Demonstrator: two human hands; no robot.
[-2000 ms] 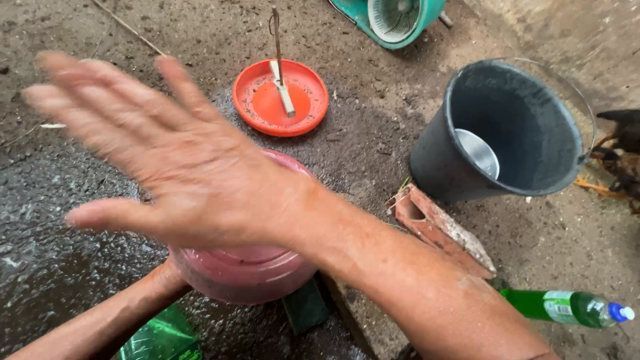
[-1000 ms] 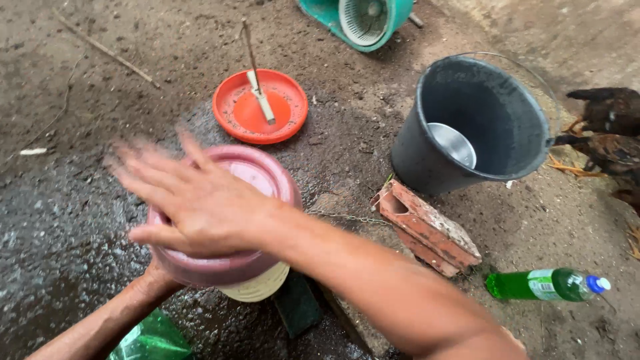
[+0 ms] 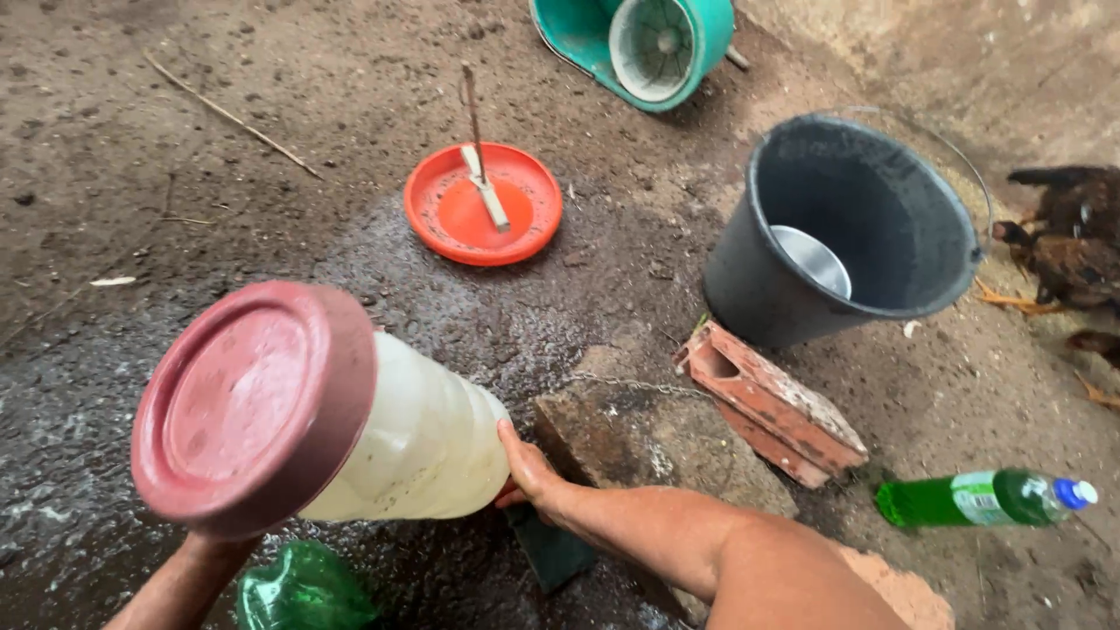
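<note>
A whitish plastic jug [image 3: 411, 437] with a dull pink round base or lid [image 3: 249, 402] lies tilted at the lower left, its pink end toward the upper left. My right hand [image 3: 529, 468] grips the jug's other end; some fingers are hidden under it. My left hand is hidden behind the pink part, with only the wrist and forearm showing below it. A green plastic bottle [image 3: 302, 591] is near my left forearm. Beyond the jug, an orange-red round dish [image 3: 424, 206] holds a pale stick with a dark upright rod.
A dark bucket [image 3: 735, 254] with a metal vessel [image 3: 814, 261] inside stands at right beside a hollow brick [image 3: 770, 398]. A bottle of green liquid [image 3: 941, 500] lies lower right. Chickens [image 3: 1076, 254] are at the right edge. A green plastic container [image 3: 717, 35] lies at top. A stone block [image 3: 652, 437] bears a chain.
My right hand has moved from the top of the pink part to the far end of the jug. The jug has tipped, and its whitish side now shows.
</note>
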